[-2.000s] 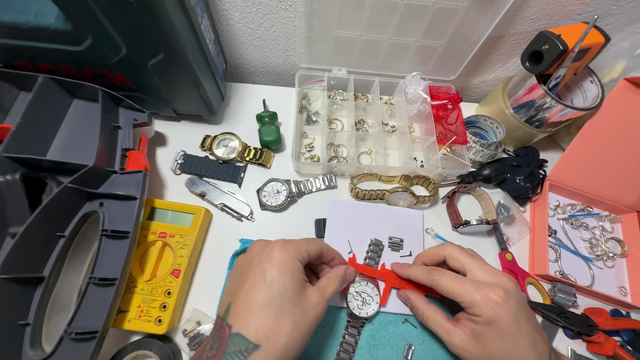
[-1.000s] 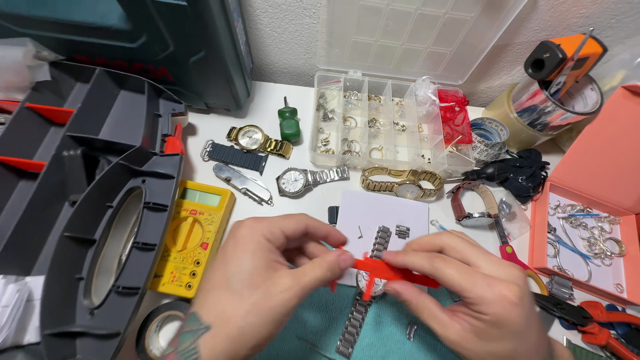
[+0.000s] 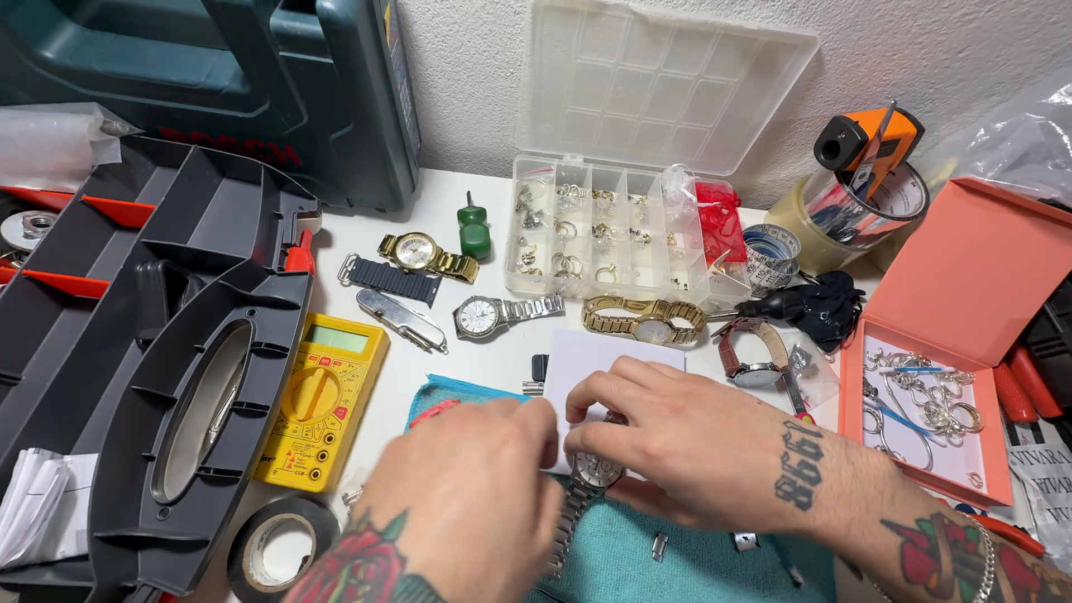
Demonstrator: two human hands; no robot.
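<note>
A steel watch [image 3: 596, 471] with a metal bracelet lies partly on a teal cloth [image 3: 620, 548] and is partly covered by my right hand [image 3: 678, 444], whose fingers are closed around its upper part. Left of the watch is my left hand [image 3: 477, 494], back up, with its fingertips hidden. Part of a red plastic tool [image 3: 435, 412] shows just beyond the left knuckles; whether that hand touches it cannot be seen. White paper [image 3: 578, 360] lies beneath the hands. A small metal bracelet link [image 3: 660, 547] rests on the cloth, below my right hand.
Behind are a gold watch [image 3: 656, 328], a silver watch [image 3: 479, 318], a multi-tool [image 3: 402, 318] and a clear compartment box [image 3: 536, 293] of jewelry. A yellow multimeter [image 3: 322, 402] and grey organizer [image 3: 201, 519] stand left. At right are a coral box [image 3: 938, 481] and brown-strap watch [image 3: 756, 373].
The red tool was held between both hands over the watch; now it shows beyond my left hand, farther left. My hands have moved apart, and my right hand is now on the watch.
</note>
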